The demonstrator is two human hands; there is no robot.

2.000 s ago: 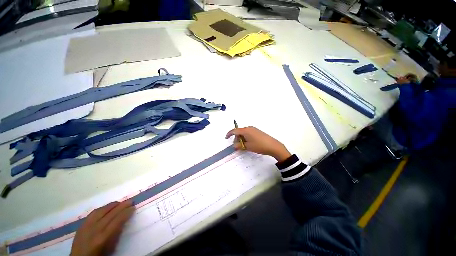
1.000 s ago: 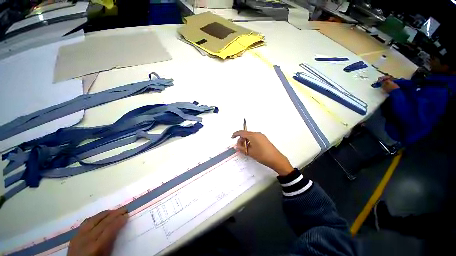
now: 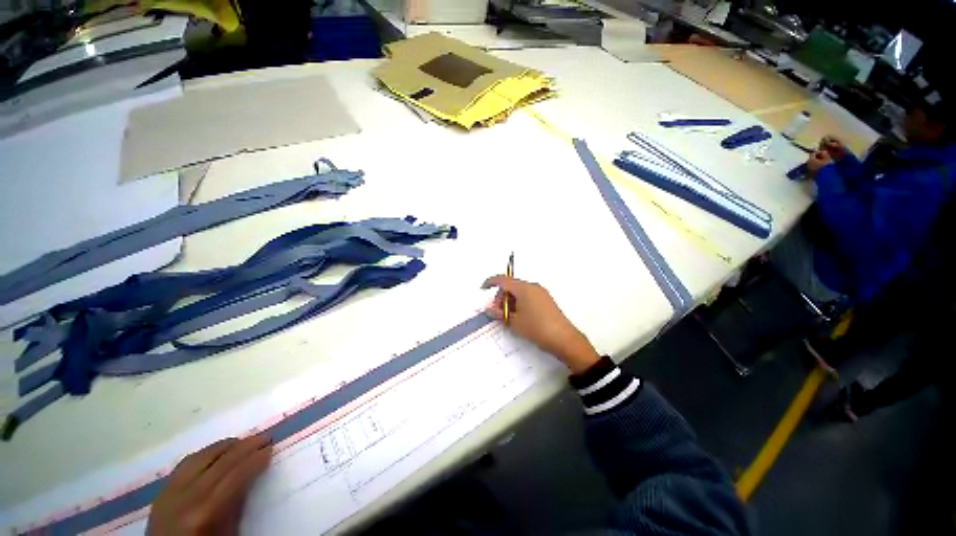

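A blue-grey work strip (image 3: 379, 374) lies flat along the red lines of the white paper template (image 3: 419, 424), near the table's front edge. My left hand (image 3: 213, 484) lies flat on the strip and template at the lower left, cut off by the bottom edge. My right hand (image 3: 538, 318) is at the strip's right end and holds a thin pencil (image 3: 509, 274) nearly upright. Its fingertips are by the strip's end. The pencil's lower tip is hidden or too small to tell.
Tangled blue-grey strips (image 3: 241, 277) lie behind the template, with a straight strip bundle (image 3: 210, 215) beyond. A grey-beige board (image 3: 236, 120) and card patterns (image 3: 451, 79) lie at the back. More strips (image 3: 692, 192) are right. A person in blue (image 3: 881, 215) sits far right.
Over the last second my right hand has shifted very slightly and the pencil's tilt has changed a little. My left hand stays on the strip. The person's hands at far right have moved.
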